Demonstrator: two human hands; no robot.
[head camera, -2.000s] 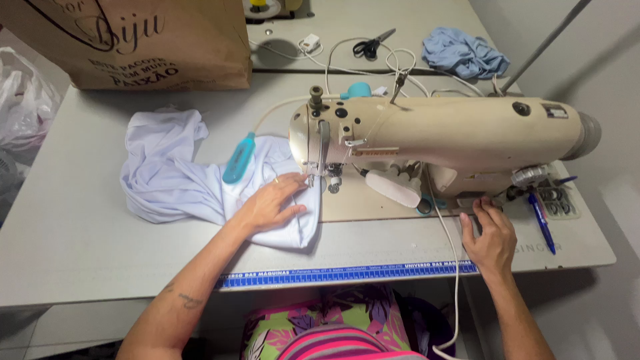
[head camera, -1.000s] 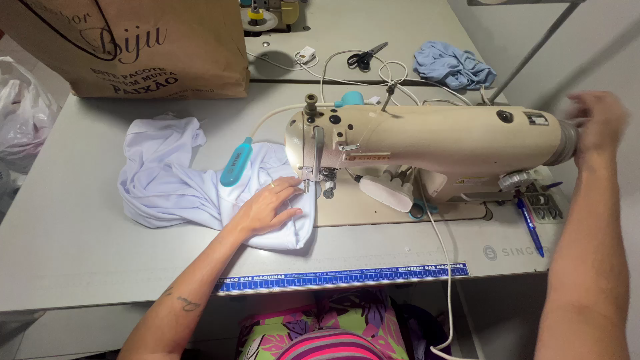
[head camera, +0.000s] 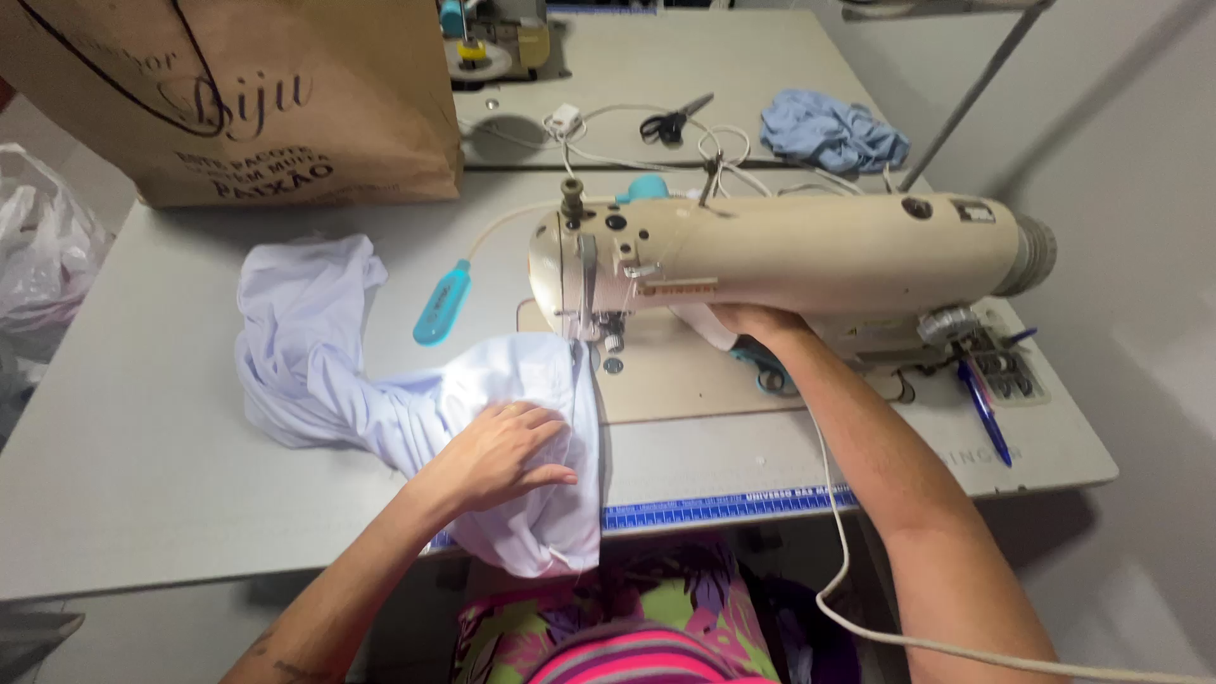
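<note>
A cream Singer sewing machine stands on the table. Pale blue-white fabric lies left of it, its right edge by the presser foot and its lower end hanging over the table's front edge. My left hand rests flat on this fabric, fingers spread, just in front of the needle area. Under the machine's arm reaches my right hand; its fingers are mostly hidden behind the arm, beside a white oval piece. Teal-handled scissors lie right below that wrist.
A brown paper bag stands at the back left. Behind the machine are black scissors, crumpled blue cloth and cables. A teal-ended lamp, a blue ruler strip, a blue pen and a bobbin tray are nearby.
My right hand has left the handwheel and moved left to under the machine's arm. The fabric's right end has shifted towards me, with my left hand on it, and now hangs over the front edge.
</note>
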